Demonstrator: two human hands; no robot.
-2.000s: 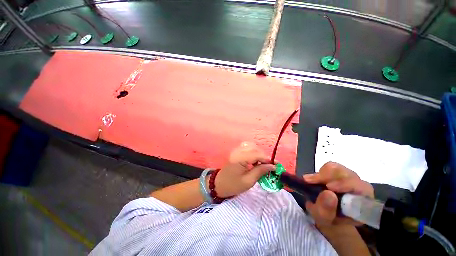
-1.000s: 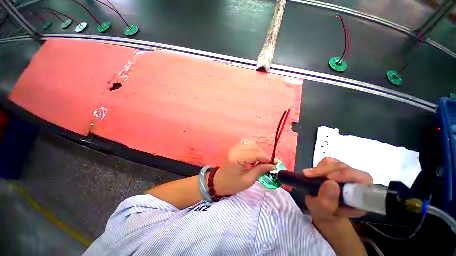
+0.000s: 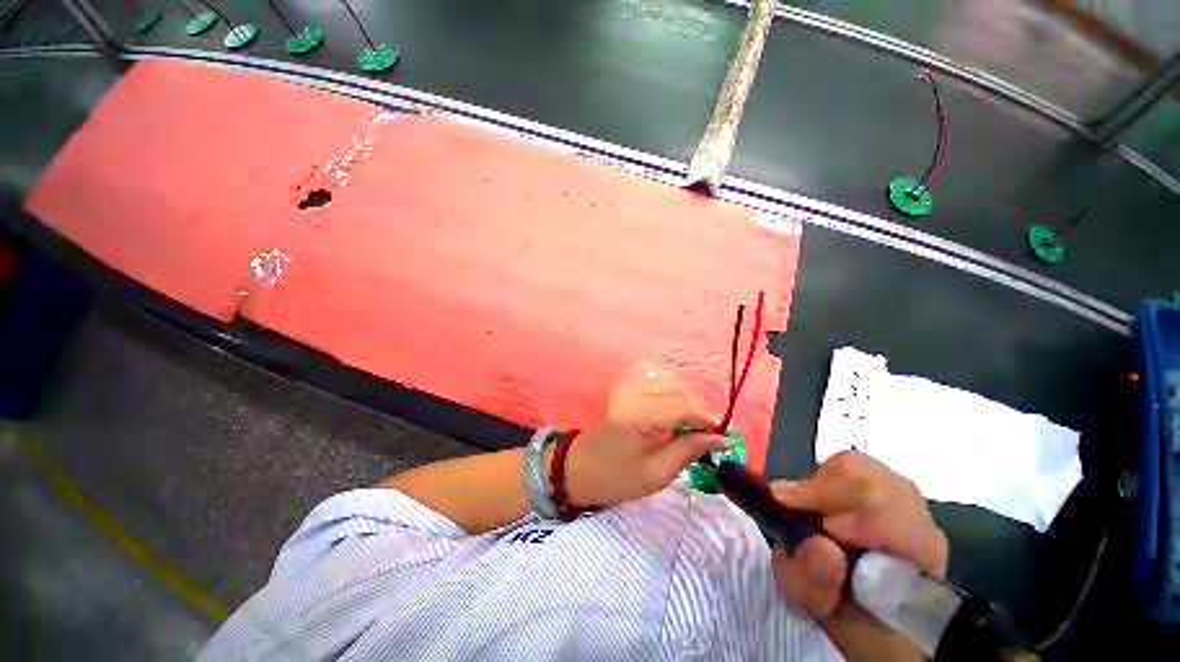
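Observation:
My left hand point(image 3: 654, 440) holds a round green circuit board point(image 3: 716, 468) by its edge, over the lower right of the red sheet point(image 3: 518, 278). A red and black lead wire pair point(image 3: 744, 369) stands up from the board. My right hand point(image 3: 861, 524) grips a dispensing syringe point(image 3: 893, 592), black at the front and clear-white behind. Its dark front end is at the board's face; the fingers and the angle hide whether the needle touches. The rear cap is cut off by the bottom edge.
A tape-wrapped stick point(image 3: 735, 97) crosses the dark belt point(image 3: 557, 65). Several boards, one whitish point(image 3: 241, 36), lie left of it; others, such as a green one point(image 3: 910, 197), lie right. A white cloth or paper point(image 3: 938, 433) and a blue tray point(image 3: 1156, 453) are at the right.
The syringe has tilted, its rear end now lower towards the bottom edge. The wires on the held board lean more to the right and show apart. The camera view has shifted slightly.

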